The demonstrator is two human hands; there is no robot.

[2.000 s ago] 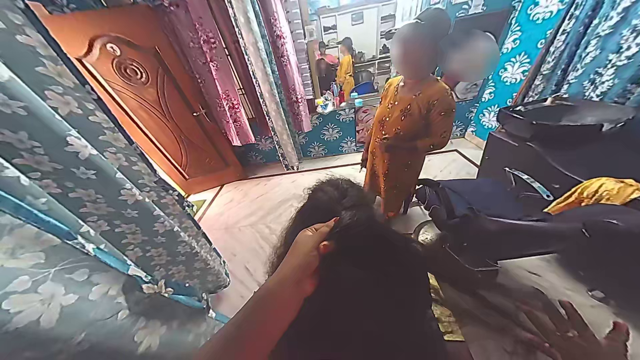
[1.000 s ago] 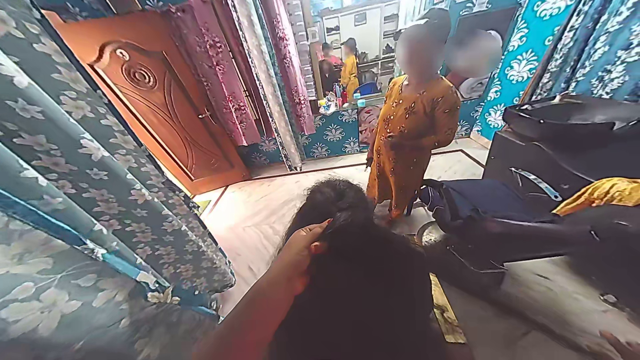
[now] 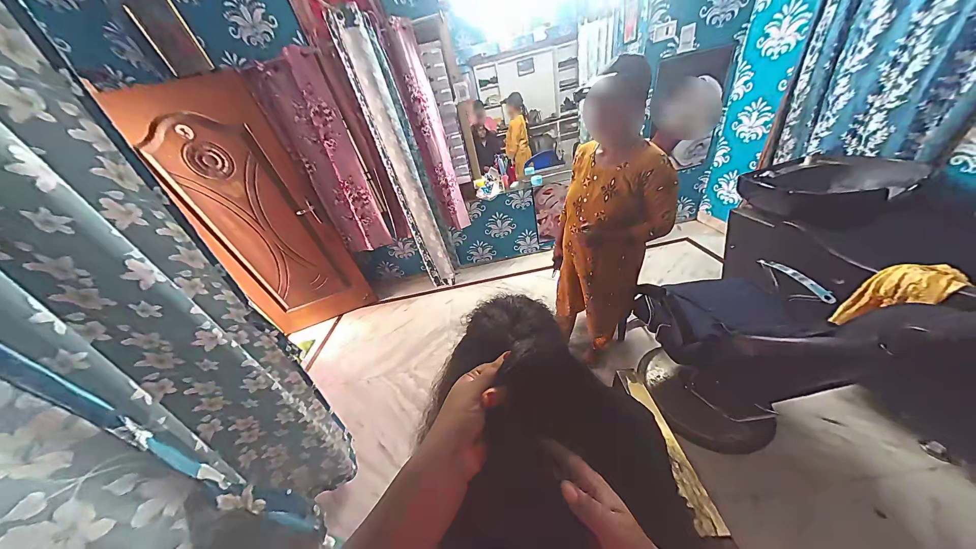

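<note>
Below me is a person's head with long dark hair (image 3: 526,335). My left hand (image 3: 473,404) grips a gathered section of the hair near the crown, thumb and fingers closed on it. Lower down and to the right, my right hand (image 3: 591,488) lies against the hanging hair, its thumb showing and the other fingers partly hidden in shadow. Whether it holds any strands cannot be told.
A person in a mustard dress (image 3: 610,206) stands ahead. At the right are a black salon chair (image 3: 732,320), a shampoo basin (image 3: 831,183) and a yellow cloth (image 3: 900,290). Floral curtains (image 3: 175,305) hang at the left, near a wooden door (image 3: 236,191).
My right hand has come from the lower right edge to the hair. My left hand remains on the gathered hair near the crown.
</note>
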